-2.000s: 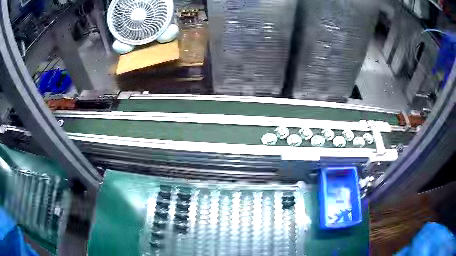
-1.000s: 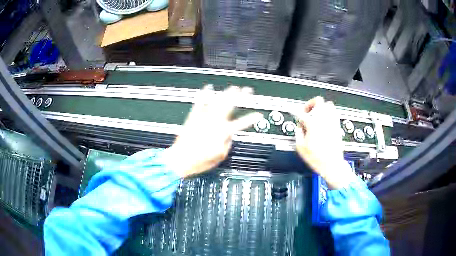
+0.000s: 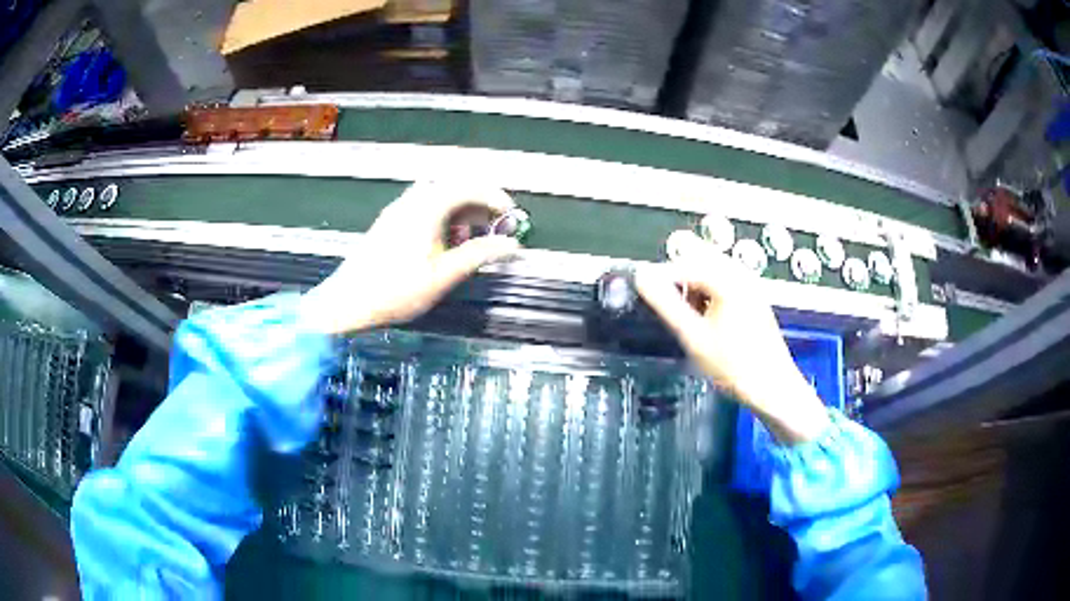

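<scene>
My left hand (image 3: 428,247) is over the near belt and pinches a round unit (image 3: 509,225) with a pale rim and dark face between thumb and fingers. My right hand (image 3: 716,311) is over the belt's near rail and holds a second disc (image 3: 617,290), blurred, greyish with a dark edge, at its fingertips. Several pale-rimmed discs (image 3: 806,265) lie on the green belt beyond my right hand. The clear blister tray (image 3: 505,470) lies below both hands, with dark pieces in its left rows and a dark piece at upper right.
The conveyor belt (image 3: 587,227) runs across between pale rails. More discs (image 3: 88,197) are at its far left. An orange-brown fixture (image 3: 261,122) is on the far belt. The blue bin (image 3: 819,364) is partly behind my right forearm. A second clear tray (image 3: 47,393) is at left. Grey posts stand both sides.
Both hands have come back from the belt, each now with a disc at the fingertips. The orange-brown fixture and the left discs have moved right. The view has tilted down.
</scene>
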